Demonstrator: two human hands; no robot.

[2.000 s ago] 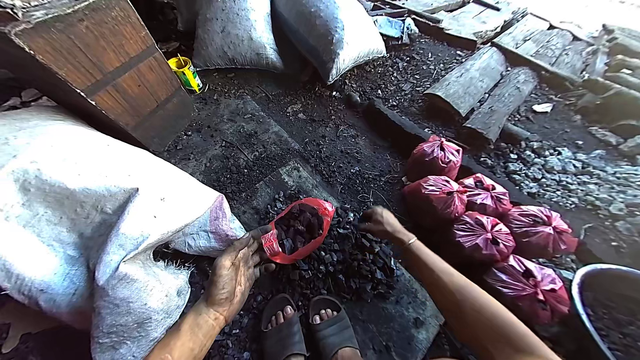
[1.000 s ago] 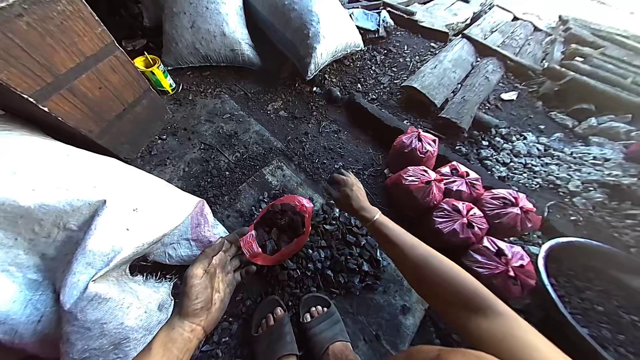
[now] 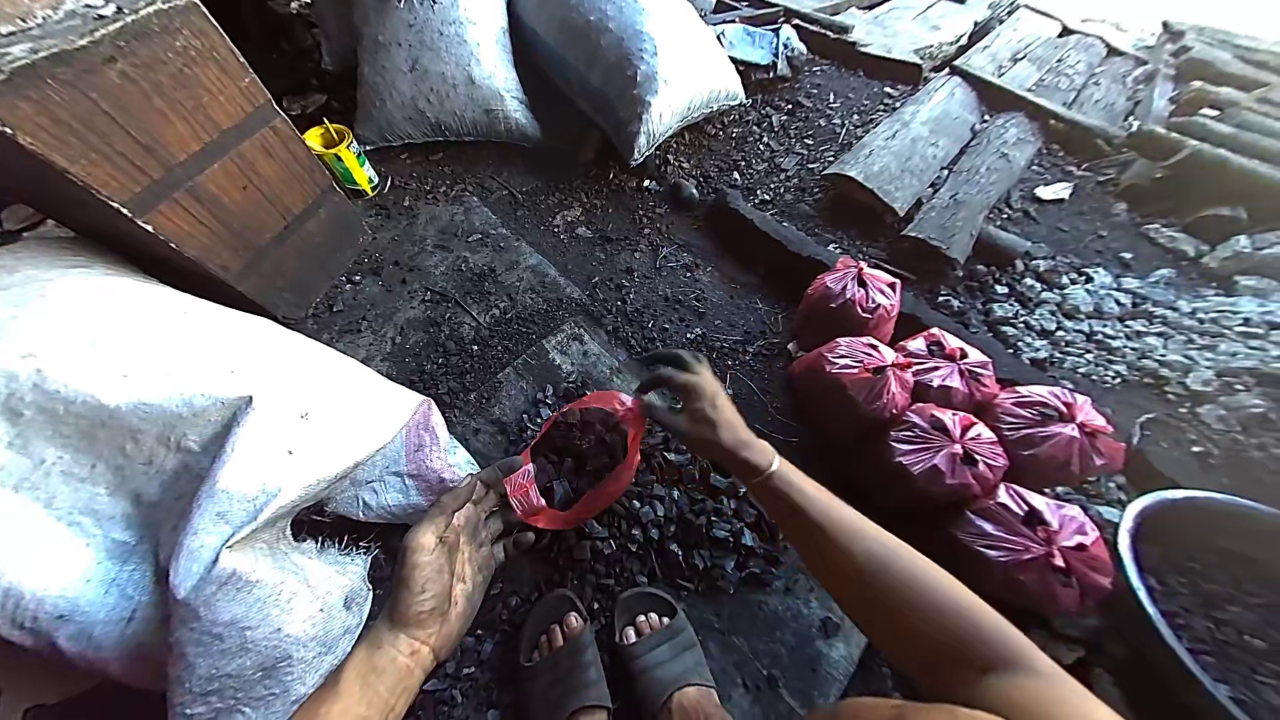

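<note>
An open red plastic bag [image 3: 632, 470] filled with charcoal pieces stands in front of my feet. At its left rim is my left hand [image 3: 450, 560], palm up and sooty, with the fingertips against the plastic. My right hand [image 3: 695, 400] has thumb and fingers at the bag's upper right rim, pinching the plastic. Loose charcoal [image 3: 690, 520] lies in a heap beside and below the bag. Several tied red bags [image 3: 945, 455] are grouped to the right of my right forearm.
A big white woven sack [image 3: 250, 430] lies at left below a wooden cabinet [image 3: 170, 140]. A yellow-green can [image 3: 343, 160] is beside the cabinet. Full sacks [image 3: 440, 80] stand behind. Logs [image 3: 915, 150] and gravel [image 3: 1120, 310] are at right. A metal basin's rim [image 3: 1130, 550] shows at lower right.
My right hand has come from the charcoal heap, past a spot just above it, to the red bag's rim. My left hand stays at the bag's left side.
</note>
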